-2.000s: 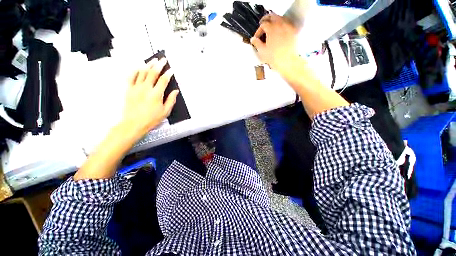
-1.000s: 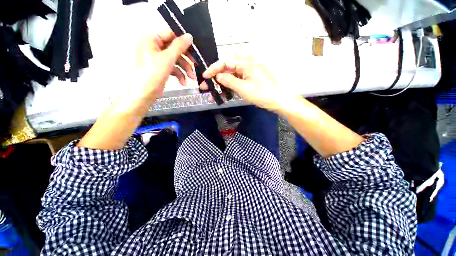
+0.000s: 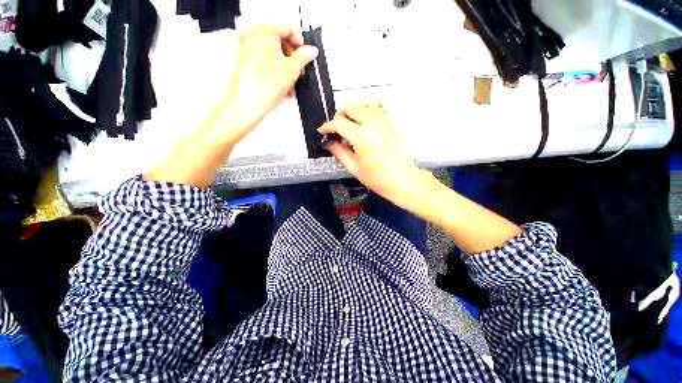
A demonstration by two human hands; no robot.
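A black zipper with a pale tooth line lies lengthwise over a plain black fabric strip near the front edge of the white table. My left hand pinches the zipper's upper end between thumb and fingers. My right hand grips the zipper's lower end; the slider there is hidden by the fingertips. The zipper and strip look touching, with the strip showing along the zipper's left side.
Black zippers lie at the left. A zipper bundle lies at upper right, above a brown tab. Plain black strips are at upper left. Black straps cross the table edge. A marked tape runs along the front edge.
The zipper was taken up from the right-hand bundle side and held slanted in both hands over the strip. Now it is turned nearly upright and lies along the strip.
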